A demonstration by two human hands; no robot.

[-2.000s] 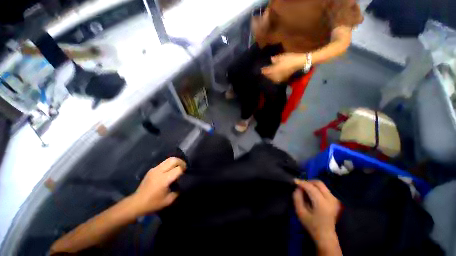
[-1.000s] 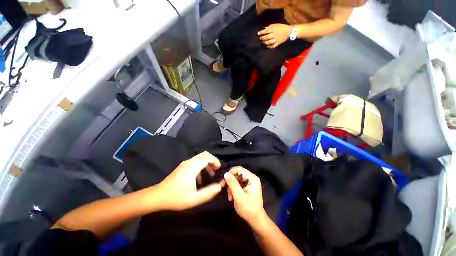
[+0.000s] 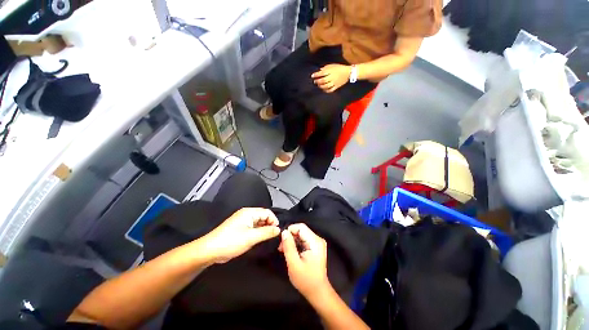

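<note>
A black garment (image 3: 239, 290) lies spread over my lap. My left hand (image 3: 247, 233) and my right hand (image 3: 303, 252) are close together above its middle. The thumb and fingertips of each hand are pinched on a small bit of the black cloth between them. The fingers hide most of that bit, and I cannot tell whether a small tool or thread is held there.
A blue crate (image 3: 387, 205) with a black garment pile (image 3: 452, 271) stands at right. Behind it are a red-legged seat with beige cushion (image 3: 438, 169) and white tubs (image 3: 526, 155). A seated person (image 3: 371, 38) is ahead. A white table (image 3: 123, 71) runs along the left.
My hands were wide apart on the cloth two seconds ago and have come together at its middle. Since one second ago my left fingers have closed in. The view has shifted slightly.
</note>
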